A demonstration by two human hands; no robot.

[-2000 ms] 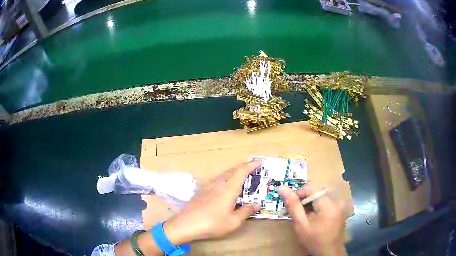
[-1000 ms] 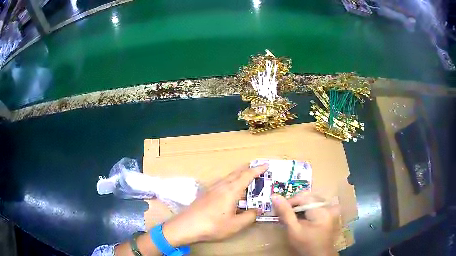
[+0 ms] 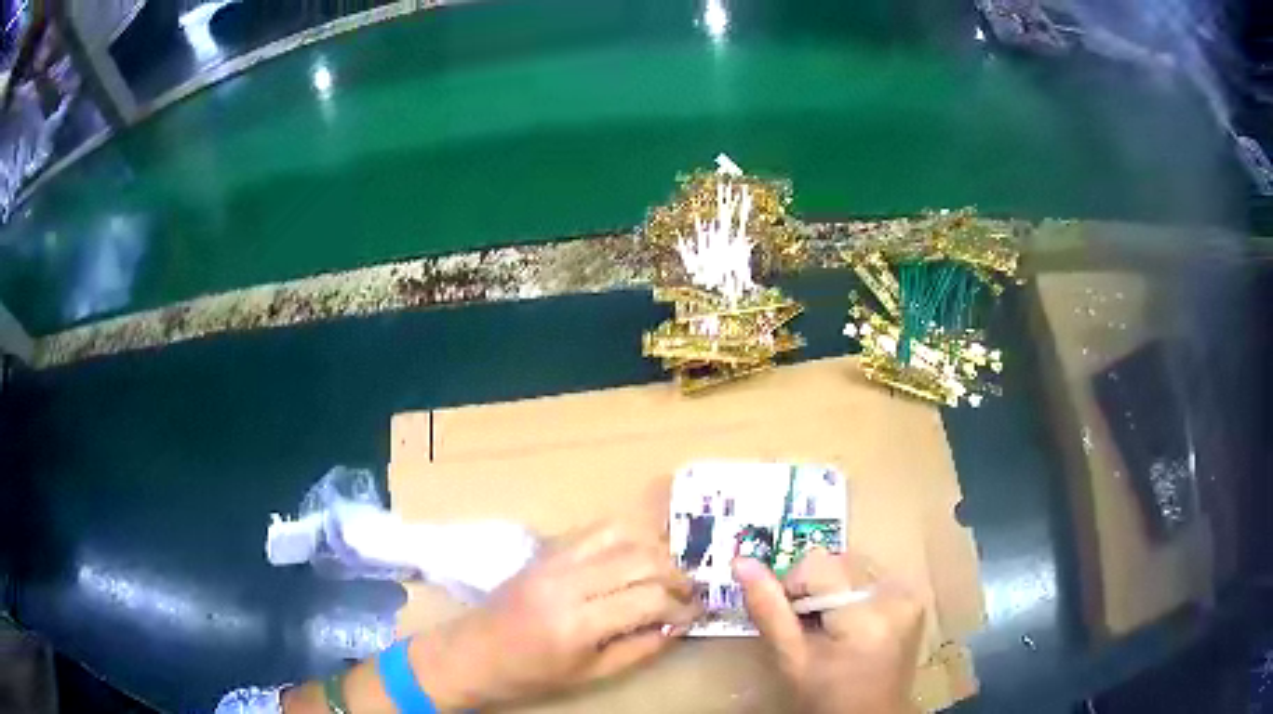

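Note:
The white open housing [image 3: 691, 488] lies on the cardboard work mat [image 3: 545, 449], with a green circuit board [image 3: 810, 541] in its right part and a green wire running up from it. My left hand [image 3: 600, 607] is at the housing's lower left corner, fingers curled together; whether they grip the housing is unclear. My right hand [image 3: 838, 635] holds a pale pressing stick [image 3: 835, 601], with thumb and fingers over the housing's lower edge and the board. The stick's working tip is hidden by the fingers.
A plastic-bagged power cord [image 3: 405, 541] lies left of the housing. White-wire [image 3: 719, 265] and green-wire [image 3: 933, 314] bundles with brass contacts stand at the conveyor's edge rail [image 3: 349, 293]. A cardboard tray [image 3: 1068, 328] with a black block [image 3: 1152, 433] is at right. The green conveyor [image 3: 489, 154] runs behind.
My left fingers have drawn back from the housing's top left edge and curled at its lower left. My right hand still holds the stick. The view has shifted slightly.

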